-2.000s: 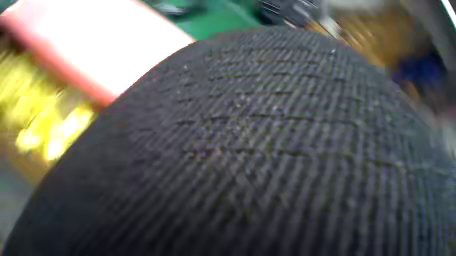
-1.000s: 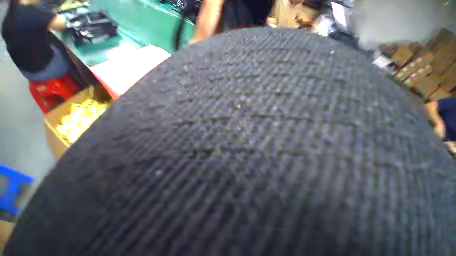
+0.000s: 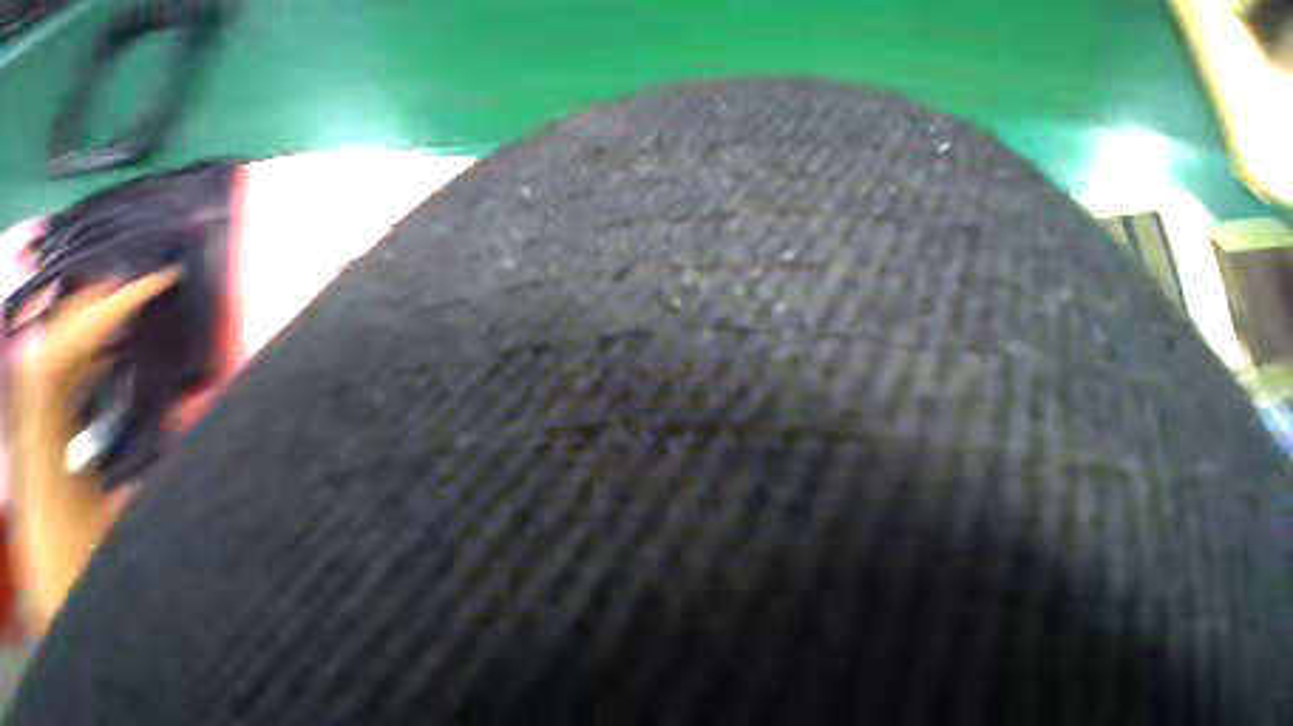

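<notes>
A bundle of thin black pieces (image 3: 135, 234), perhaps loops, lies over the pink-and-white covering (image 3: 305, 213) at the far left. My left hand (image 3: 50, 397) is at the left edge, blurred and partly cut off. It curls around the near part of the bundle, with fingers stretched over its top. A small pale shiny spot shows beside the hand; I cannot tell what it is. My right hand is not in view. A dark ribbed fabric shape (image 3: 709, 426) hides the centre and the bottom of the view.
The green bench (image 3: 567, 64) runs across the back. A black ring-like loop (image 3: 135, 85) lies on it at the upper left. White sheets with dark bars (image 3: 1269, 291) are at the right. A blurred pale shape, perhaps an arm (image 3: 1241, 107), is at the upper right corner.
The view has swung from the room, stools, cartons and people to the bench close up. My left hand and the black bundle have come into view at the left.
</notes>
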